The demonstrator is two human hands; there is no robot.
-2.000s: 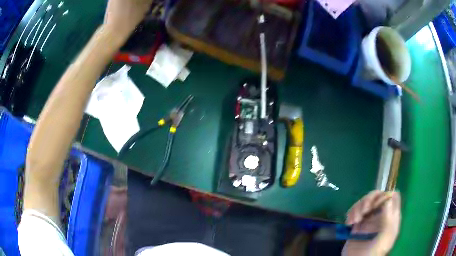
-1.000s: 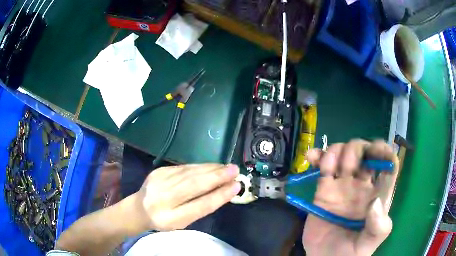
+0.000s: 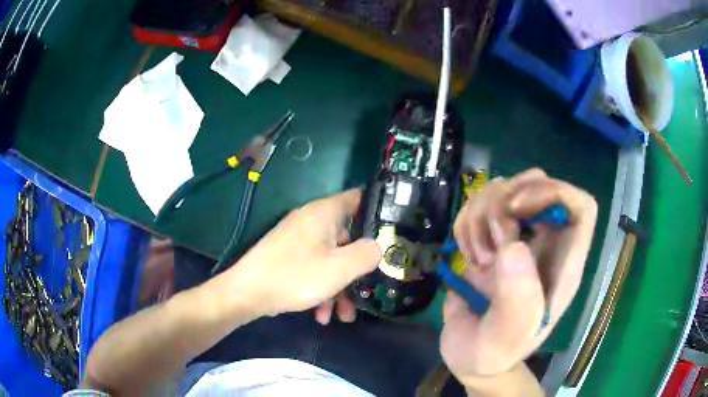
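Note:
The black lock housing (image 3: 404, 203) lies on the green mat, its white cable strip (image 3: 441, 101) rising at the top. A pale metal ring-shaped part (image 3: 394, 254) sits over the round opening in the housing's lower half. My left hand (image 3: 310, 252) holds the housing's left side, thumb on the ring-shaped part. My right hand (image 3: 516, 271) grips the blue-handled pliers (image 3: 466, 293), whose jaws are at the right side of the ring-shaped part.
Circlip pliers (image 3: 250, 159) lie at left near a thin wire ring (image 3: 300, 148). White wipes (image 3: 159, 124), a parts tray (image 3: 373, 35), a red-and-black box (image 3: 186, 23), a grease pot (image 3: 636, 81), a cylinder bin (image 3: 97, 264) and a wooden-handled tool (image 3: 605, 302) surround the work.
The left hand and the blue-handled pliers have moved up from the housing's near end onto it. The ring-shaped part is now over the housing's round opening.

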